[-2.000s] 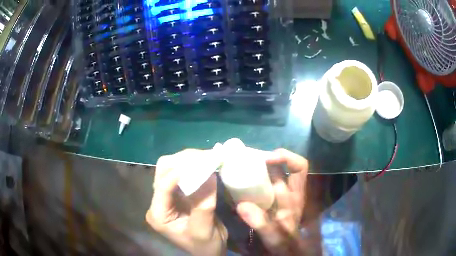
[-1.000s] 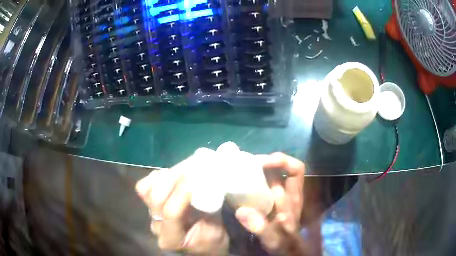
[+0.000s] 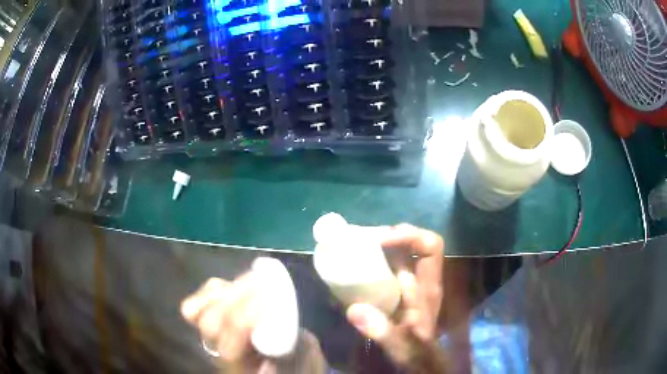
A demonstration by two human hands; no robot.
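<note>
A small white squeeze bottle [image 3: 355,266] is in my right hand [image 3: 413,285], tilted with its neck up and to the left, above my lap at the bench edge. My left hand [image 3: 223,318] holds a smooth white oval piece [image 3: 275,307], apart from the bottle and to its left. My left hand is overexposed and blurred, so its exact grip is hard to see. A small white nozzle tip [image 3: 180,184] lies alone on the green mat.
A clear blister tray [image 3: 292,143] of black parts lies ahead, stacked trays [image 3: 62,117] at left. At right are an open cream jar [image 3: 505,150], its lid [image 3: 570,148], a cable [image 3: 580,219], a yellow stick [image 3: 530,33], plastic scraps [image 3: 458,78] and an orange-red fan [image 3: 622,55].
My left hand with the white piece has moved down and left, away from the bottle. The white piece is now turned upright. My right hand has stayed nearly in place with the bottle.
</note>
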